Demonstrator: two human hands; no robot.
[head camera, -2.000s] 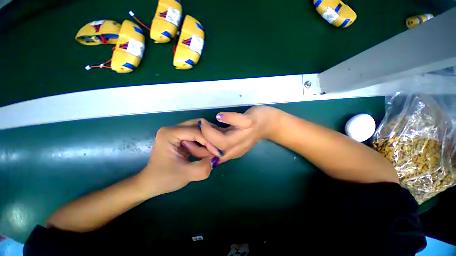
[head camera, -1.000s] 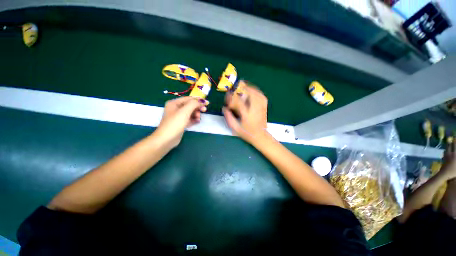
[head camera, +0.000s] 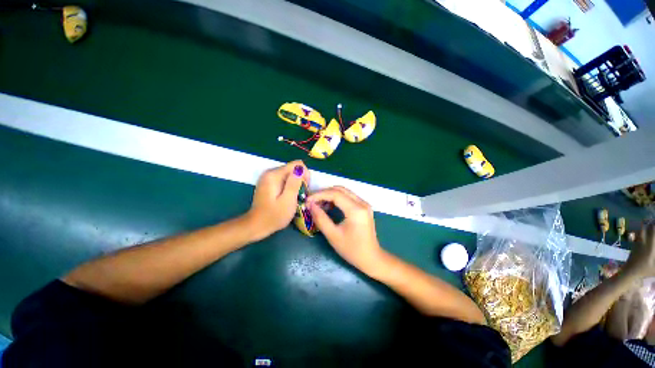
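Note:
My left hand (head camera: 279, 195) holds a yellow open shell (head camera: 305, 221) over the bench near the white rail, its hollow side with dark, red and blue insides showing. My right hand (head camera: 346, 223) has its thumb and fingertips at the shell's inside. Whether a small part is between them cannot be seen. On the green belt beyond the rail, an open shell (head camera: 302, 116) lies beside a closed yellow shell (head camera: 326, 139) and another yellow shell (head camera: 360, 127). Red wires with white plugs trail from them.
A white rail (head camera: 143, 141) separates bench and belt. A white round cap (head camera: 454, 256) and a clear bag of gold-coloured parts (head camera: 513, 295) stand at right, below a grey post (head camera: 539, 172). Single yellow units lie on the belt at far left (head camera: 74, 24) and right (head camera: 479, 162). Another person's arm (head camera: 600, 302) is at far right.
My hands have moved from the belt group back to the near side of the rail. One yellow unit from the group is now in my left hand, hollow side showing. The view has shifted.

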